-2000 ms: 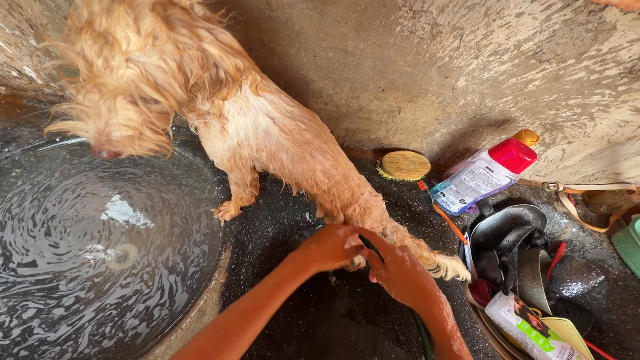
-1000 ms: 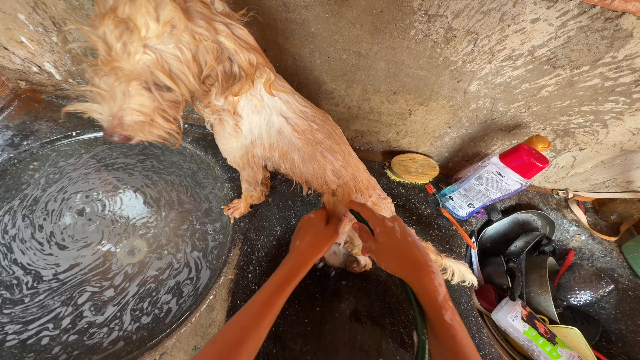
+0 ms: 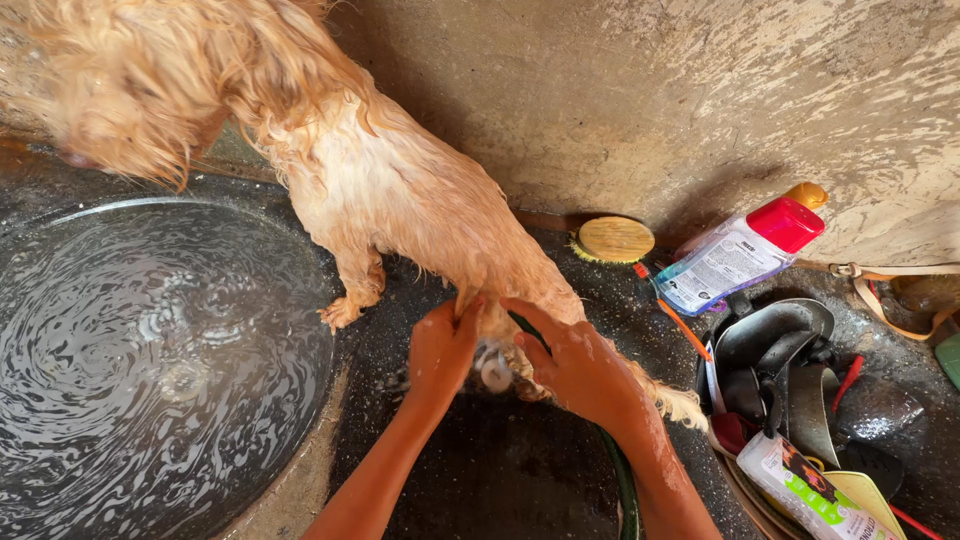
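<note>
A wet tan dog [image 3: 420, 195] stands on a dark speckled counter, its head at the upper left over the rim of a water-filled basin. My left hand [image 3: 442, 349] is at the dog's flank near a hind leg, thumb and fingers closed on a fold of skin or wet fur. A dark green hose [image 3: 624, 480] runs up beside my right forearm, and my right hand [image 3: 574, 360] is closed around its upper part near the hind leg. Water splashes below the dog's belly between my hands. The hose's end is hidden.
The round basin [image 3: 161, 360] of swirling water takes up the left. By the wall [image 3: 600, 97] lie a wooden-backed brush [image 3: 615, 240], a toothbrush [image 3: 682, 328] and a red-capped bottle [image 3: 739, 259]. At right are a container of pans and utensils [image 3: 814, 382], a plastic packet [image 3: 814, 491] and a strap [image 3: 900, 274].
My hands, close together two seconds ago, are now apart on either side of the splashing water. The left hand has moved to the dog's flank.
</note>
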